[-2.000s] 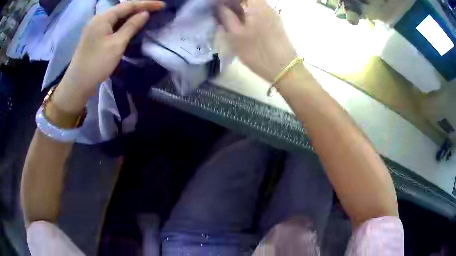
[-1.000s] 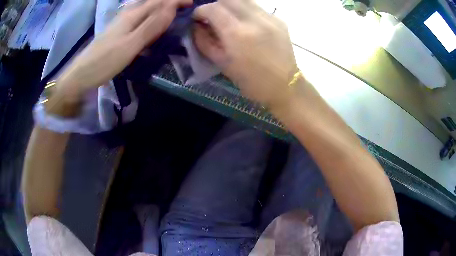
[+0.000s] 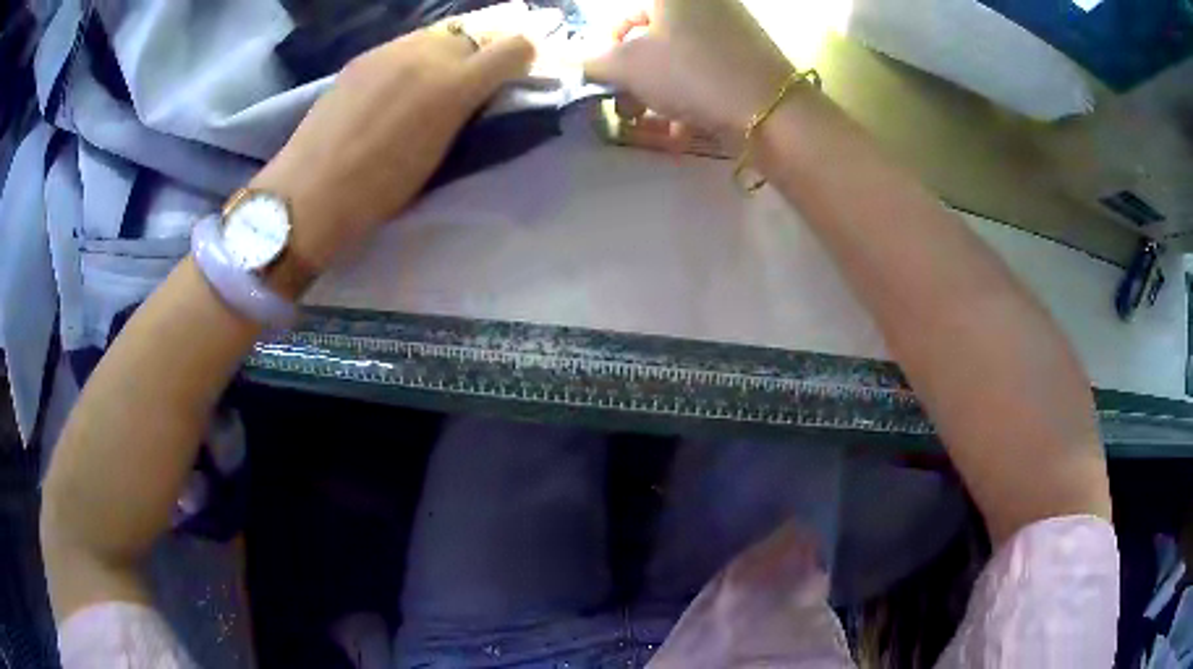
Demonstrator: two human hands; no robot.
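Note:
Light grey-blue cloth (image 3: 236,98) with navy parts (image 3: 504,141) lies heaped at the upper left and reaches to the middle of the top edge. My left hand (image 3: 432,79) presses and holds the cloth there, fingers bent. My right hand (image 3: 674,79) pinches the cloth's right end with thumb and fingers, close to the left fingertips. The sewing machine head (image 3: 975,52) is cut off by the top edge. Bright glare hides the needle area between and above the hands.
The white table (image 3: 602,248) has a dark green front edge strip (image 3: 589,373) with ruler-like marks. A small dark tool, perhaps snips (image 3: 1141,278), lies at the right. Part of a teal panel (image 3: 1136,37) shows at the upper right. Cloth hangs off the left side.
The view has turned and the table edge now runs level. The hands have moved from the table's edge, with the dark and pale cloth, up to the bright area by the machine.

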